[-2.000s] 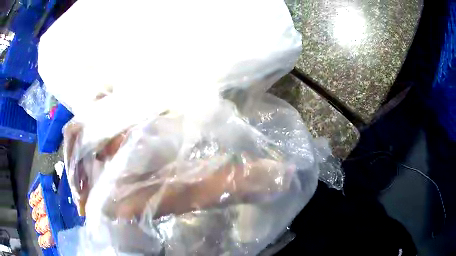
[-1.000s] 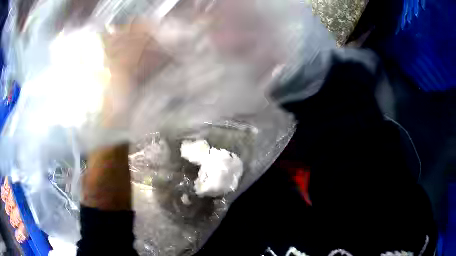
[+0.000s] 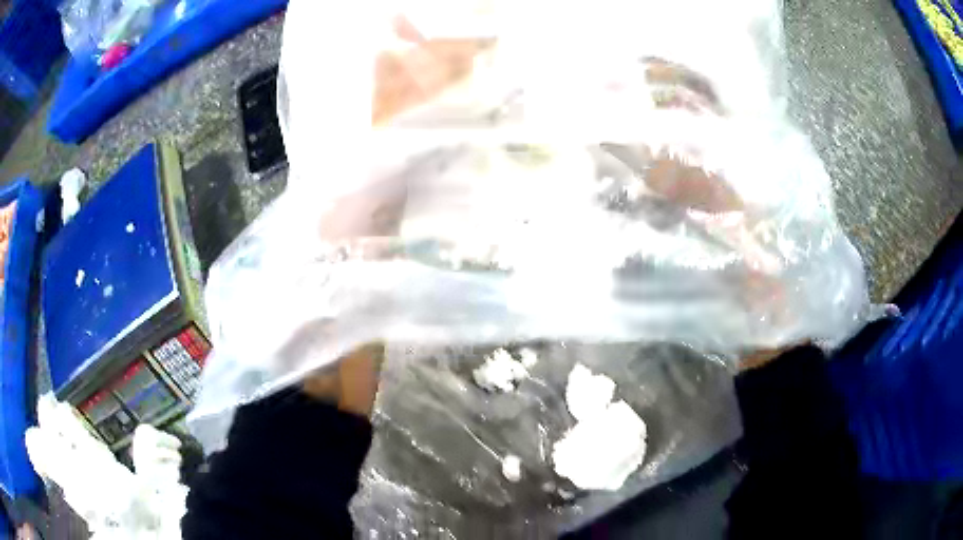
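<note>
A large milky plastic bag (image 3: pixel 507 306) lies in front of me, its open mouth towards me. Bright white material (image 3: pixel 591 63) fills its far part. My left hand (image 3: pixel 364 216) and my right hand (image 3: pixel 692 185) are inside the bag, seen blurred through the film; what their fingers hold is unclear. White lumps (image 3: pixel 602 443) and crumbs lie on the bag's lower film between my forearms. At the left, a digital scale (image 3: pixel 111 264) has a blue pan with a few crumbs. Rough white portioned lumps (image 3: pixel 106 480) are piled by its near edge.
A black phone (image 3: pixel 262 121) lies behind the scale. Blue trays stand at the far left (image 3: pixel 158 63), left edge (image 3: pixel 15 348) and upper right, the last with yellow pieces (image 3: pixel 943 32). Blue crates (image 3: pixel 908 359) are at the lower right, beside the speckled bench top (image 3: pixel 855 137).
The view has shifted, bringing the scale and phone into sight. The bag mouth has opened towards me, and both forearms now reach into it. The lumps on the film appear further right.
</note>
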